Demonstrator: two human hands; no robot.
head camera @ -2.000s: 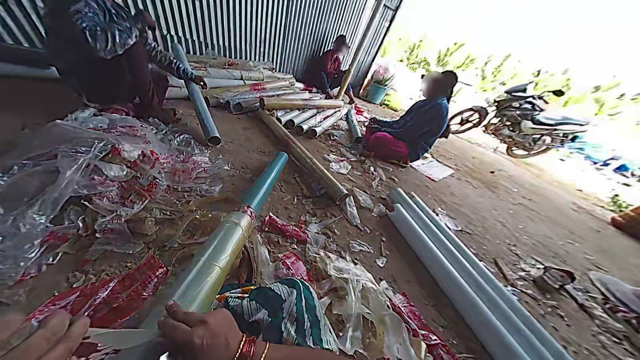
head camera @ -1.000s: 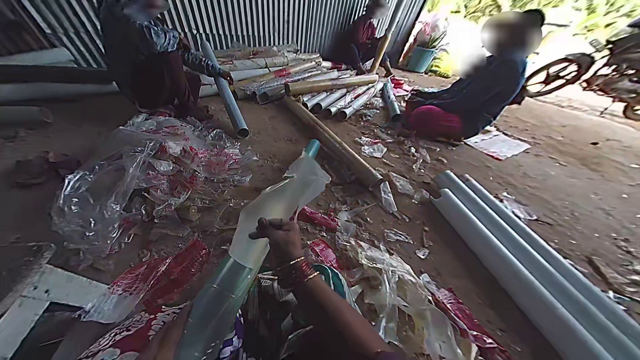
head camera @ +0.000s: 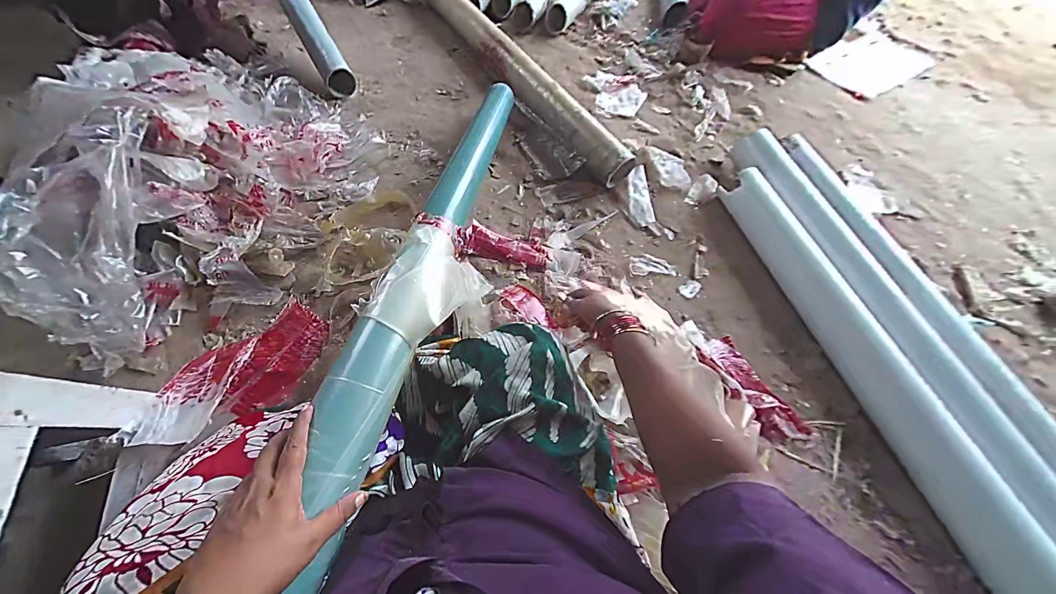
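Observation:
A long blue-green pipe (head camera: 355, 404) lies slanted across my lap, its far end pointing away over the ground. Around its middle a crumpled piece of clear plastic film (head camera: 429, 280) clings, with a red printed band at its upper edge. My left hand (head camera: 268, 511) rests on the near part of the pipe, fingers spread along its side. To the right of the pipe, my right hand (head camera: 598, 309) is low over plastic scraps (head camera: 528, 307); its fingers are partly hidden, so whether they hold anything is unclear. Red bangles circle that wrist.
Several pale blue pipes (head camera: 874, 346) lie on the right. A heap of clear and red plastic wrap (head camera: 198, 181) spreads at left. A brownish wrapped pipe (head camera: 544, 91) and a grey-blue pipe (head camera: 318, 45) lie ahead. A seated person (head camera: 755, 29) is partly visible at top right.
My right hand has left the plastic film on the pipe and moved right, down to the scraps. More of the blue-green pipe's far part is bare than one second ago. The view has tilted down.

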